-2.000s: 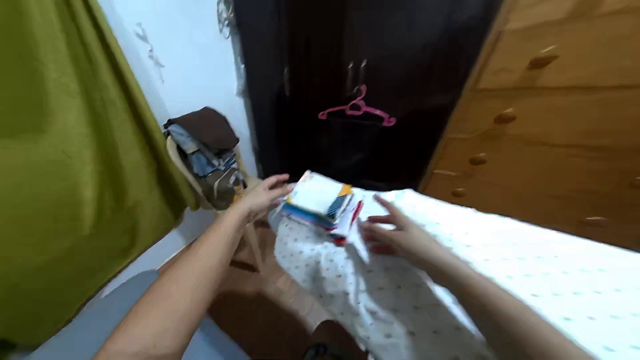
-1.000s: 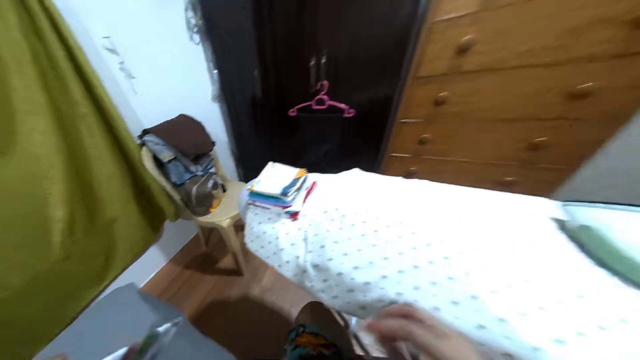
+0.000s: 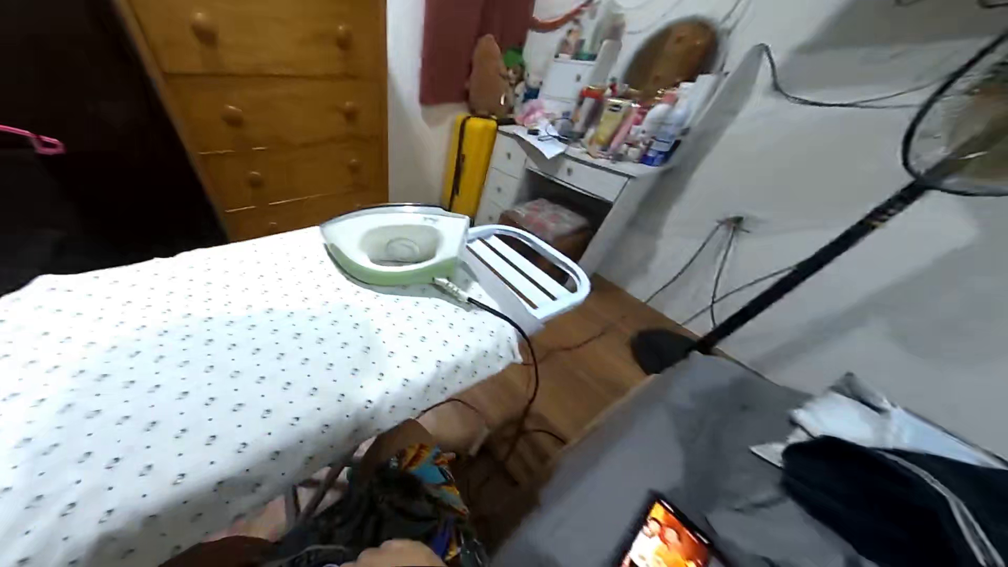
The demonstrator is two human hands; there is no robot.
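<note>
A green and white clothes iron (image 3: 399,244) sits at the far right end of an ironing board with a white dotted cover (image 3: 236,378). Its black cord (image 3: 512,323) runs over the board's edge towards the floor. A pale slatted iron rest (image 3: 579,287) extends from that end. At the bottom edge, a small part of one hand (image 3: 398,554) shows over dark and patterned clothing (image 3: 429,480); which hand it is and what its fingers hold cannot be told. No hand touches the iron.
A grey surface (image 3: 630,441) on the right bears a lit phone (image 3: 669,539) and dark folded clothes (image 3: 890,504). A black fan stand (image 3: 827,260), a yellow suitcase (image 3: 470,165), a cluttered white dresser (image 3: 591,173) and wooden drawers (image 3: 283,110) stand beyond.
The view has swung far right, bringing the iron into sight. Both hands were at the stack of folded cloths two seconds ago; a second ago one was near the board's front edge.
</note>
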